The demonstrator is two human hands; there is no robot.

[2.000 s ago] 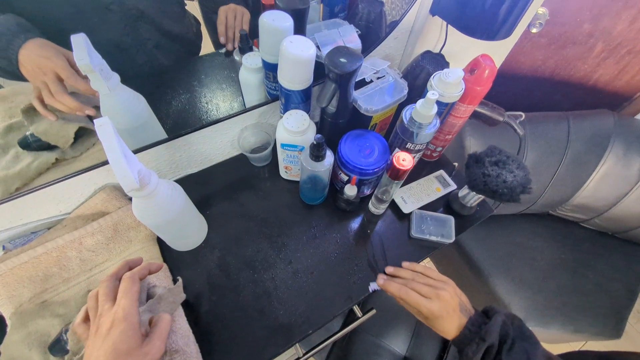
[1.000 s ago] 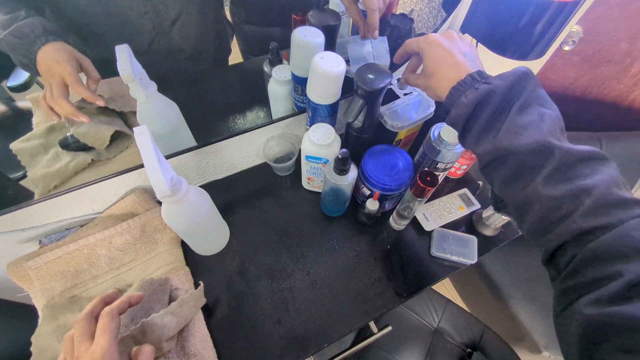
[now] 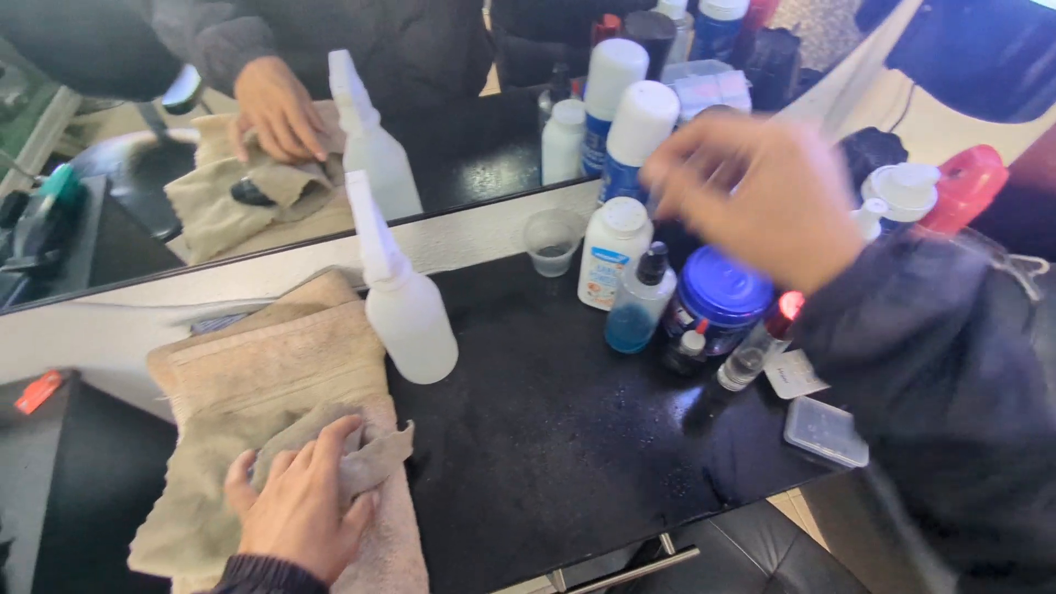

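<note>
My left hand (image 3: 305, 499) rests on a crumpled grey-green cloth (image 3: 206, 470), which lies over a folded beige towel (image 3: 330, 363) on a black counter. Its fingers are bent over the fabric; whether they grip it is unclear. My right hand (image 3: 759, 198), blurred, is raised over the bottles at the back right, fingers curled; whether it holds anything cannot be told. Below it are a blue-lidded jar (image 3: 724, 285), a bottle of blue liquid (image 3: 639, 305) and a white baby powder bottle (image 3: 615, 256). A white spray bottle (image 3: 412, 330) stands beside the towel.
A mirror (image 3: 478, 157) runs behind the counter (image 3: 528, 445). A clear plastic cup (image 3: 553, 243) stands near the wall ledge. At right are a red-capped bottle (image 3: 747, 355), a flat clear case (image 3: 825, 431) and a red bottle (image 3: 961, 190). A metal drawer handle (image 3: 635, 573) juts out below.
My right hand has moved from the counter's front edge to above the bottles at the back. My left hand has stayed at the cloth. The view has shifted.
</note>
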